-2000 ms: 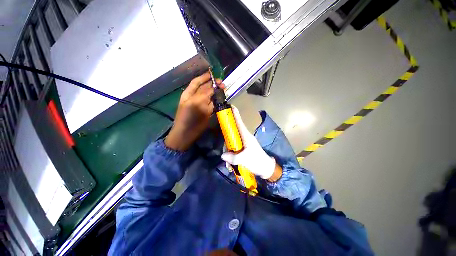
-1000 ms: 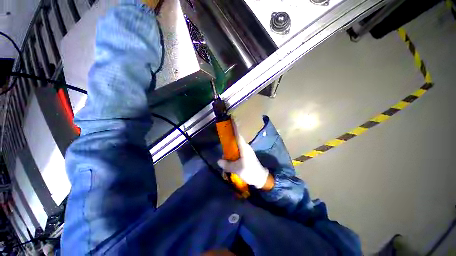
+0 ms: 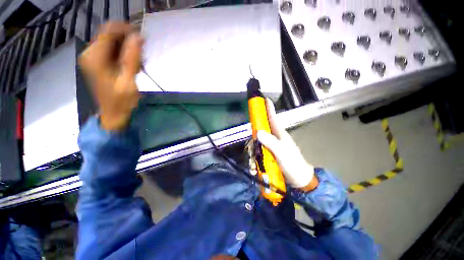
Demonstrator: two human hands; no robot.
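Note:
My right hand (image 3: 287,152), in a white glove, grips the orange-yellow electric screwdriver (image 3: 261,119). Its black nose and thin bit point up over the front edge of a pale metal case (image 3: 213,48); whether the bit touches the case cannot be told. My left hand (image 3: 113,66) is bare, raised and blurred near the case's left end. Its fingers are curled, and whether it holds something cannot be told. A black power cord (image 3: 196,119) runs from near my left hand across to the screwdriver.
Another pale case (image 3: 51,104) lies to the left, with a red strip (image 3: 20,119) beyond it. The green conveyor belt (image 3: 170,124) shows before the case, bordered by an aluminium rail (image 3: 193,143). A white ball transfer table (image 3: 341,63) stands at the right. Yellow-black tape (image 3: 376,180) marks the floor.
My left hand has come back from the far side of the case and is raised at the left. The view has turned right, showing more of the ball table. The screwdriver nose now overlaps the case's front edge.

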